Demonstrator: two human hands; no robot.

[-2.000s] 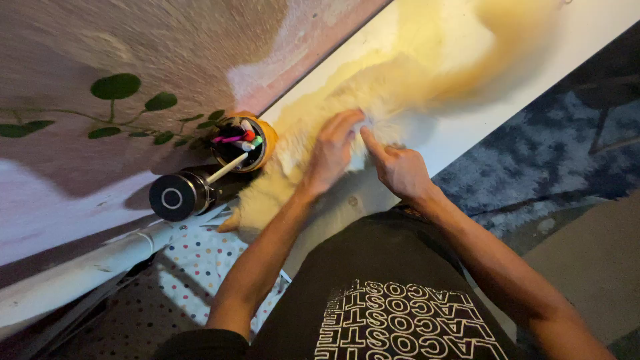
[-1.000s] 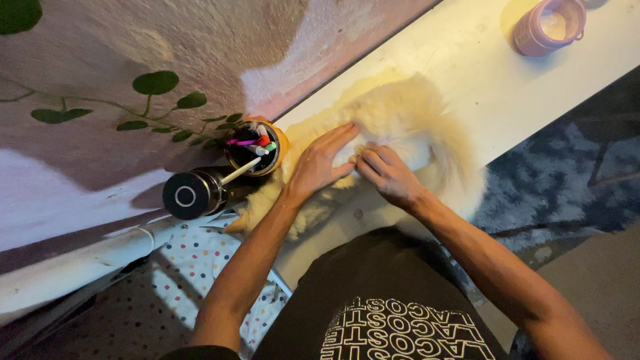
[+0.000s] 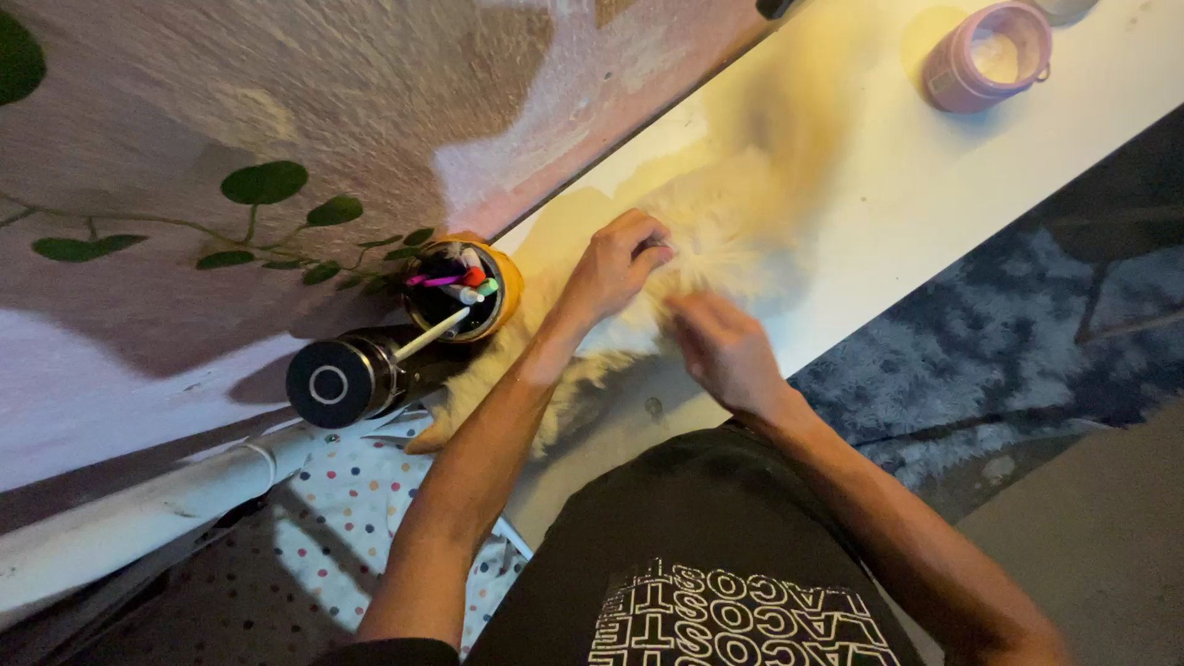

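A long-haired, cream-coloured cat [image 3: 592, 365] lies along the white tabletop, its ear at the lower left and its blurred tail swung up toward the wall. My left hand [image 3: 624, 264] is at the cat's hindquarters, thumb and fingertips brought together on what looks like a tuft of fur. Just to the right and lower, my right hand [image 3: 726, 351] is blurred by motion beside the fur, its fingers curled; whether it holds anything cannot be told.
A yellow-rimmed pot of pens [image 3: 509, 296] and a black cylinder with a ring on its lid [image 3: 328, 384] stand by the wall. Leaves of a trailing plant [image 3: 264, 182] hang left. A pink jar [image 3: 957, 69] stands at upper right. Polka-dot fabric [image 3: 356, 490] lies below.
The cat's tail has swung from beside my right forearm up toward the wall. My right hand has drawn apart from my left hand.
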